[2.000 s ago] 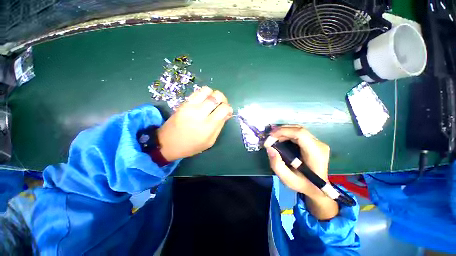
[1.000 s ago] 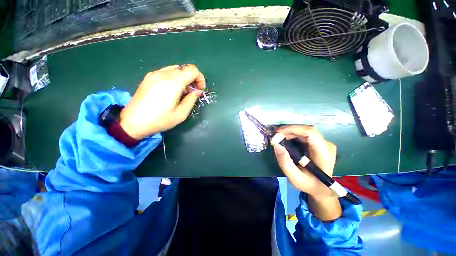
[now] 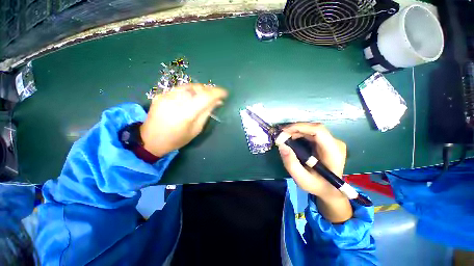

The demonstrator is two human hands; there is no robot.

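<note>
My right hand (image 3: 314,156) grips a black soldering iron (image 3: 326,173) with pale bands. Its thin metal tip reaches over the upper part of a small, glaring white circuit board (image 3: 256,136) on the green mat. My left hand (image 3: 179,117) is blurred and lies left of the board, just below a loose pile of small components (image 3: 174,74). A thin pale strand shows by its fingers. Whether the fingers hold a component is too blurred to tell. The hand hides the lower part of the pile.
Bright boards (image 3: 383,102) lie at the right of the green mat (image 3: 104,78). A fan with a round wire grille (image 3: 330,22), a small round shiny jar (image 3: 267,27) and a white tub (image 3: 410,39) stand at the back. A silver packet (image 3: 25,82) lies far left.
From one second ago, my left hand has moved right and slightly down from the pile, uncovering its upper part. My right hand still holds the iron over the board.
</note>
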